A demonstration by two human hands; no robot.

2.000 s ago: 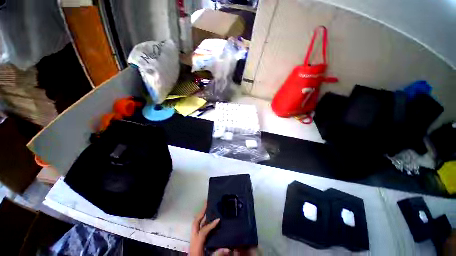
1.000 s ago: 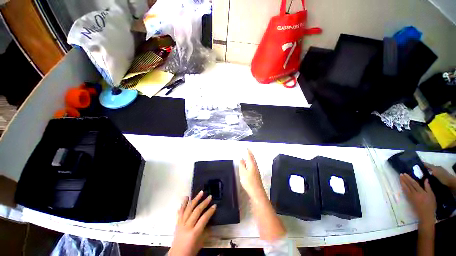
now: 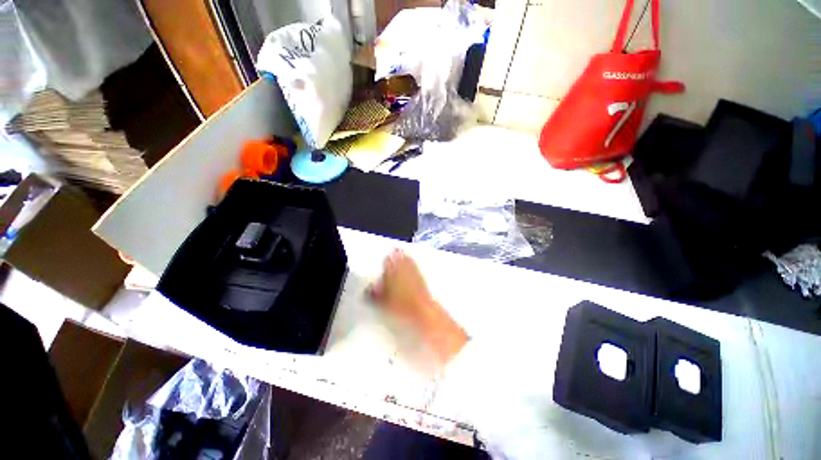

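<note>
My right hand (image 3: 414, 310) is over the middle of the bench, blurred, with no object visible in it. Its finger shape cannot be made out. My left hand is out of the picture. Two black insert trays (image 3: 601, 404) lie side by side to the right, each with a white rounded item (image 3: 613, 361) in its centre. A tall block of stacked black inserts (image 3: 311, 292) stands left of my hand. A clear plastic bag (image 3: 473, 229) lies behind my hand.
A lined carton (image 3: 193, 404) with black trays stands on the floor at lower left. A dark shape (image 3: 31, 386) fills the lower left edge. A black strip (image 3: 585, 256) runs along the bench. Black boxes (image 3: 720, 180) are heaped at right rear, beside a red tote bag (image 3: 599, 108).
The view has swung left. The empty tray between my hands has gone from the bench. My left hand has left the picture. The neighbour's hands are out of view.
</note>
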